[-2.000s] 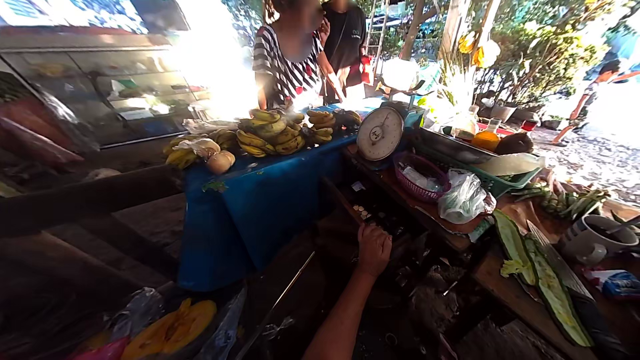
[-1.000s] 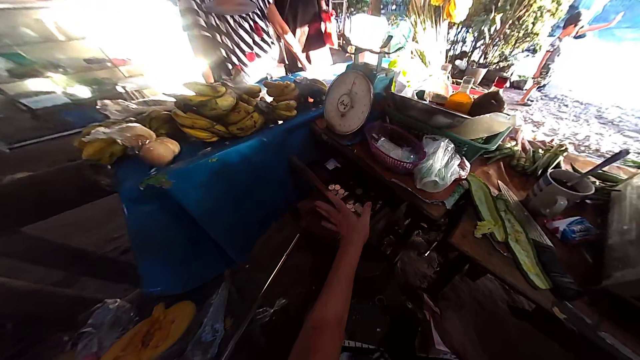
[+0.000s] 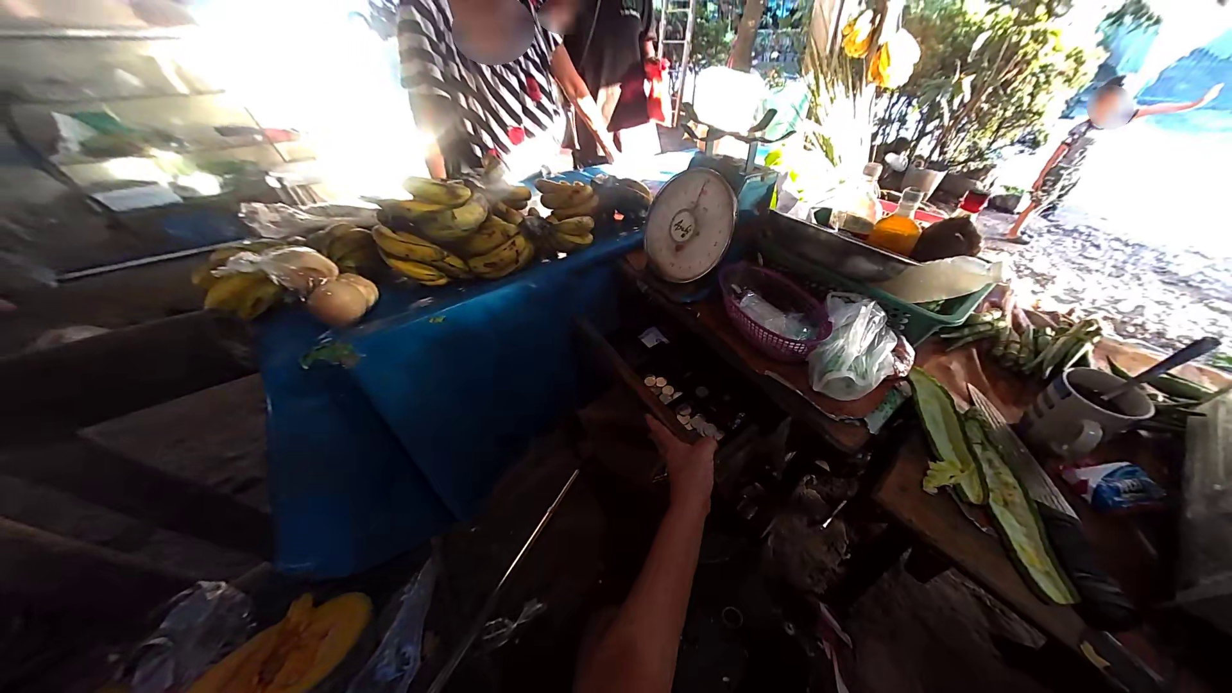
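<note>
My left hand (image 3: pixel 685 457) is at the near corner of an open wooden drawer (image 3: pixel 626 380), its fingers around the front board and partly hidden in shadow. Just past my fingertips, several coins (image 3: pixel 662 388) lie inside the drawer, with a small pale piece (image 3: pixel 654 336) farther back. The drawer sits under a table edge that carries a round-dial weighing scale (image 3: pixel 690 226), a purple plastic basket (image 3: pixel 776 313) and a clear plastic bag (image 3: pixel 853 346). My right hand is not in view.
Bananas (image 3: pixel 452 236) and round produce (image 3: pixel 339 300) rest on a blue-covered table (image 3: pixel 433 385). At right are a large knife (image 3: pixel 1025 462), sliced green vegetable pieces (image 3: pixel 1011 500) and a mug (image 3: pixel 1086 409). A cut squash (image 3: pixel 289 650) is low left. People stand beyond.
My left hand was spread over the coins a second ago; now it is at the drawer's front corner with its fingers drawn in. The view has shifted.
</note>
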